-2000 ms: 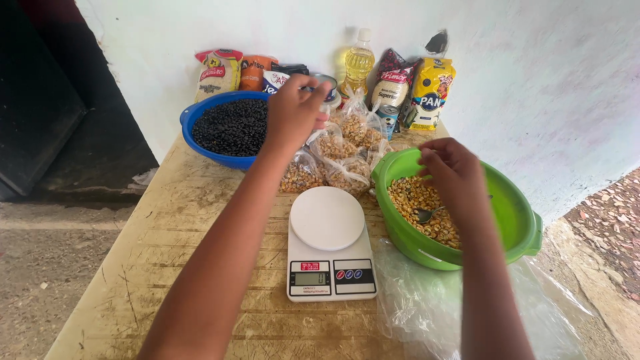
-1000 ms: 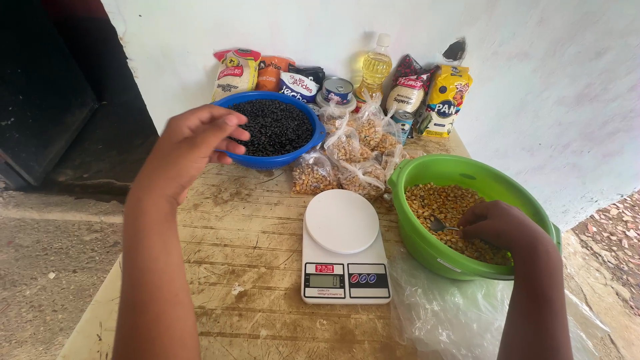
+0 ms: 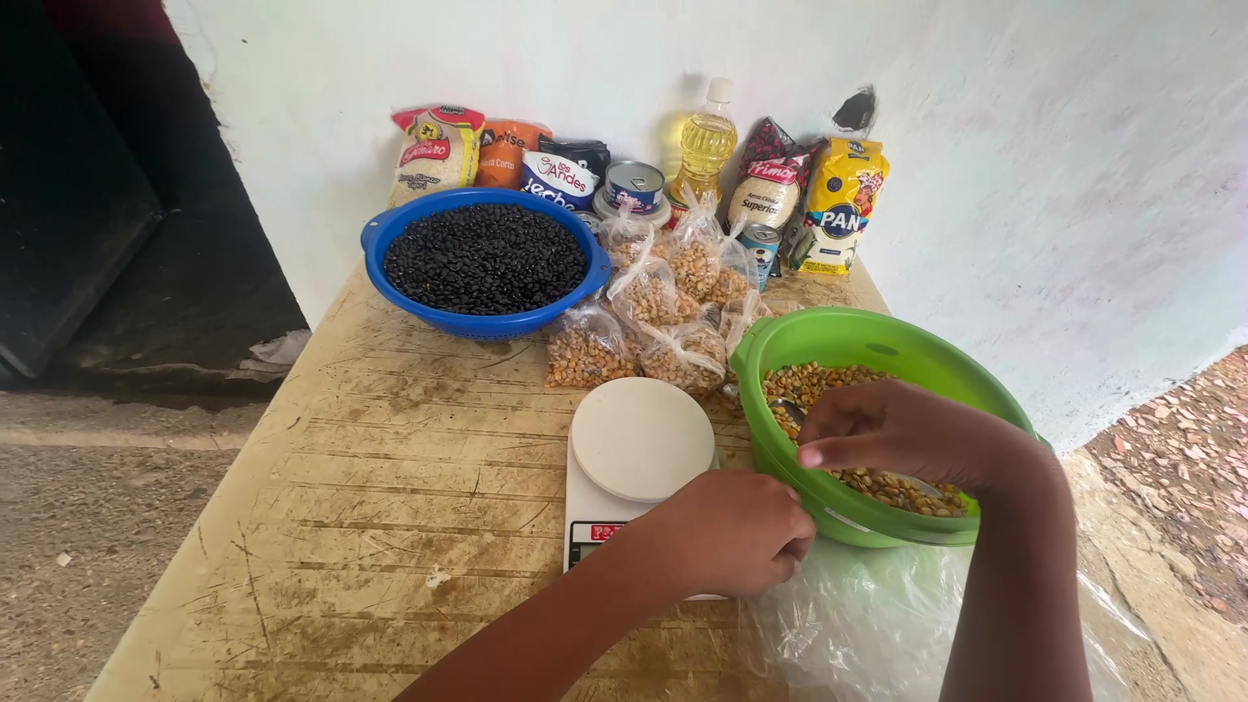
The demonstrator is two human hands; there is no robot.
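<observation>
My left hand point(image 3: 736, 531) is over the front right of a white digital kitchen scale point(image 3: 643, 439), its fingers curled beside the green bowl's near wall; whether they pinch anything is hidden. The scale's round platform bears nothing. My right hand point(image 3: 882, 439) is over the green plastic bowl point(image 3: 907, 351) of corn kernels point(image 3: 824, 382), thumb and fingers bent near the rim; I cannot tell if it holds anything. A metal spoon point(image 3: 788, 411) lies in the kernels, partly behind the fingers. Clear plastic bags point(image 3: 868, 614) lie under and in front of the bowl.
A blue basin point(image 3: 487, 327) of black beans stands at the back left of the worn table point(image 3: 390, 487). Tied bags of corn point(image 3: 682, 356) are piled behind the scale. Along the wall stand food packets point(image 3: 840, 205), cans point(image 3: 634, 185) and an oil bottle point(image 3: 707, 141).
My left hand has come from beside the blue basin down to the scale's front right. My right hand has lifted from the kernels toward the bowl's near left rim.
</observation>
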